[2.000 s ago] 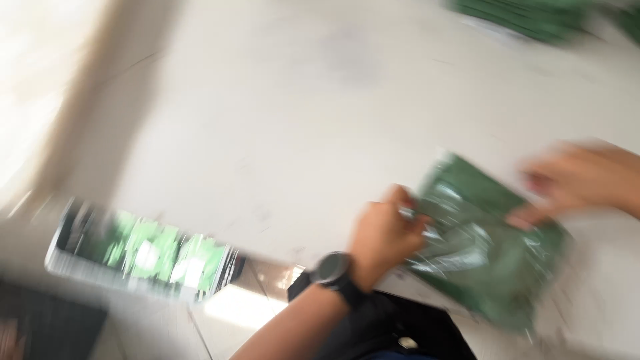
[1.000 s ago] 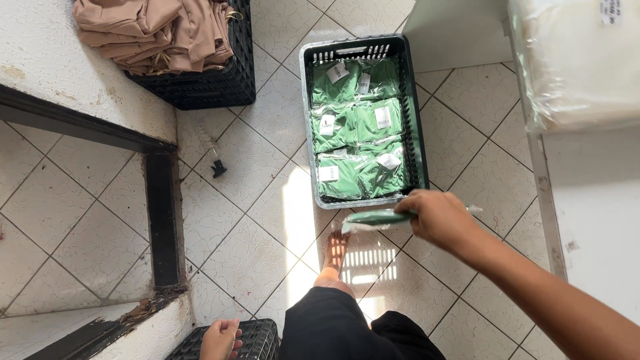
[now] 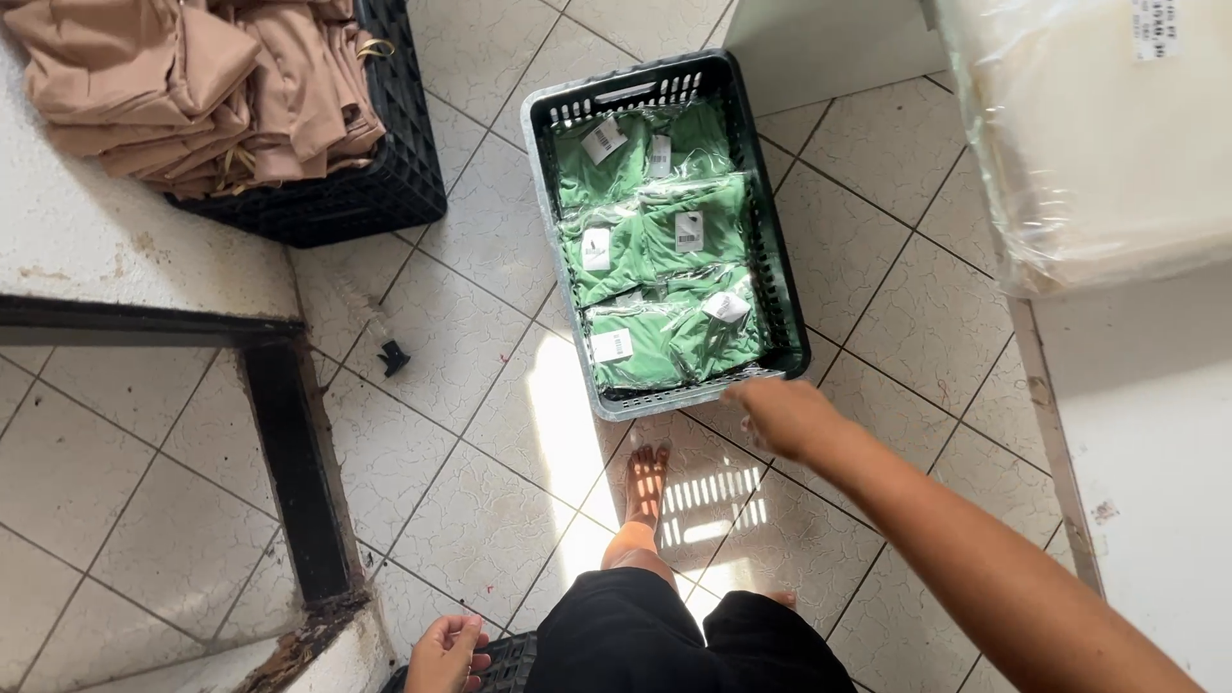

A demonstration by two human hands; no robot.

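Note:
A black plastic crate (image 3: 794,318) on the tiled floor holds several green garments in clear plastic bags (image 3: 630,351), each with a white tag or label. Over the crate's near right corner is my right hand (image 3: 784,419); its fingers are blurred, and whether anything is between them cannot be told. My left hand (image 3: 448,654) hangs low at the bottom left with its fingers curled loosely, holding nothing visible, above a dark crate (image 3: 505,664) that is mostly hidden by my leg.
Folded brown-pink garments (image 3: 192,96) fill another black crate (image 3: 414,183) at the upper left. A small black clip-like object (image 3: 393,358) lies on the floor. At the right, a plastic-wrapped stack (image 3: 1107,144) rests on a white table (image 3: 1155,433). A dark frame (image 3: 289,472) stands at left.
One second ago my right hand held a green bagged item below the crate; now that item is not visible in it. Two seconds ago both hands were on a green package over the table.

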